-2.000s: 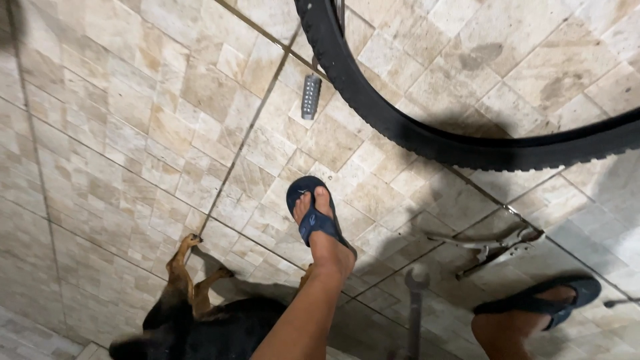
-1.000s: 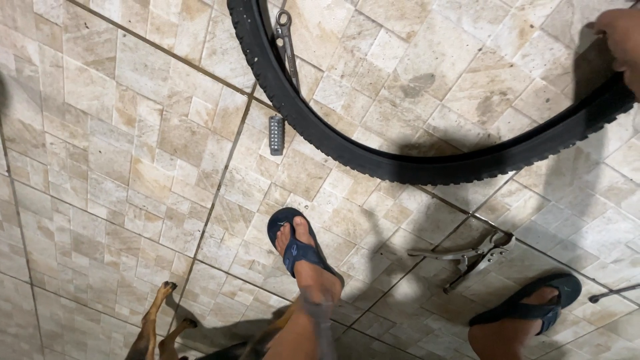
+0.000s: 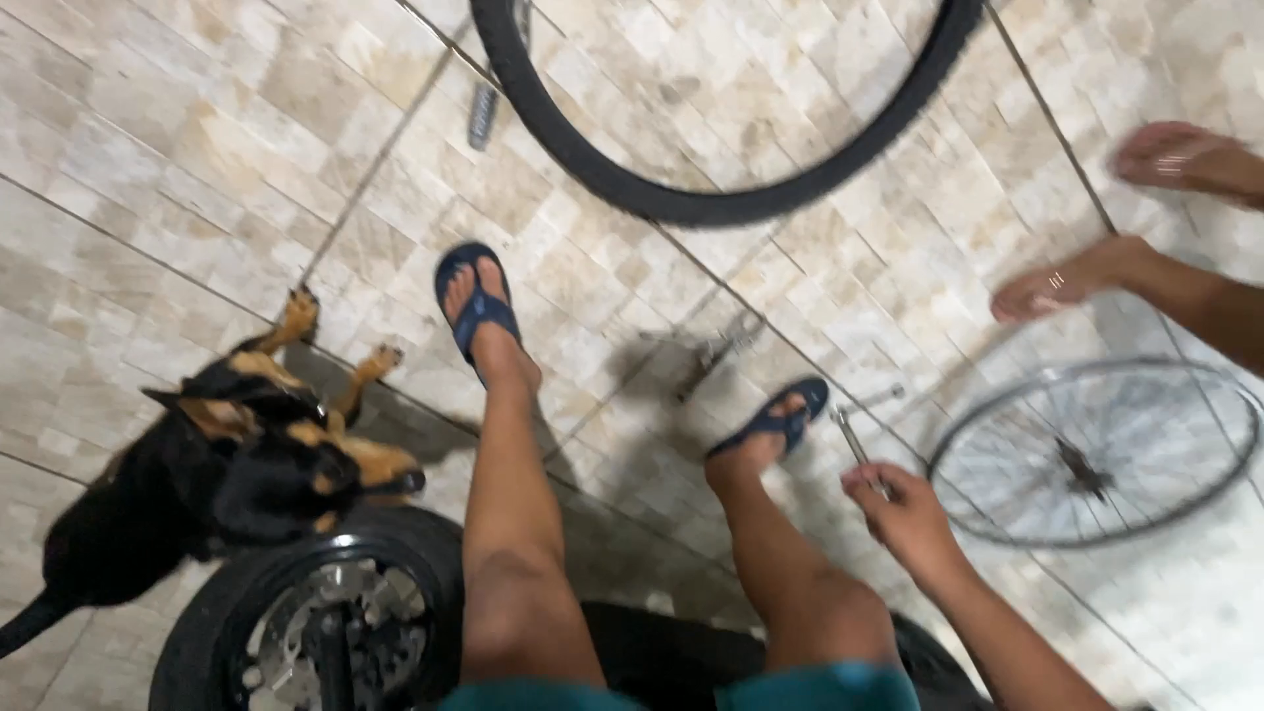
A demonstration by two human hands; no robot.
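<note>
My right hand [image 3: 904, 513], at the lower right, is closed around the handle of a metal wrench [image 3: 851, 439] whose head points up toward my sandalled foot. Another wrench [image 3: 879, 399] shows just beyond that head, on the tiled floor. My left hand is out of view. Above my feet a black bicycle tyre [image 3: 711, 207] lies on the floor, cut off by the top edge. Locking pliers [image 3: 716, 354], blurred, rest between the tyre and my feet. A spoked bicycle wheel rim [image 3: 1052, 373] is on the right.
A black and tan dog [image 3: 197, 464] stands at the left beside a motorcycle wheel [image 3: 183, 632]. A grey object [image 3: 482, 117] with small marks lies left of the tyre. Another person's bare feet [image 3: 1057, 286] are at the right.
The hand that was on the tyre's right side one second ago is no longer there. My right hand with the wrench, the spoked wheel and the other person's feet have come into view as the view shifted.
</note>
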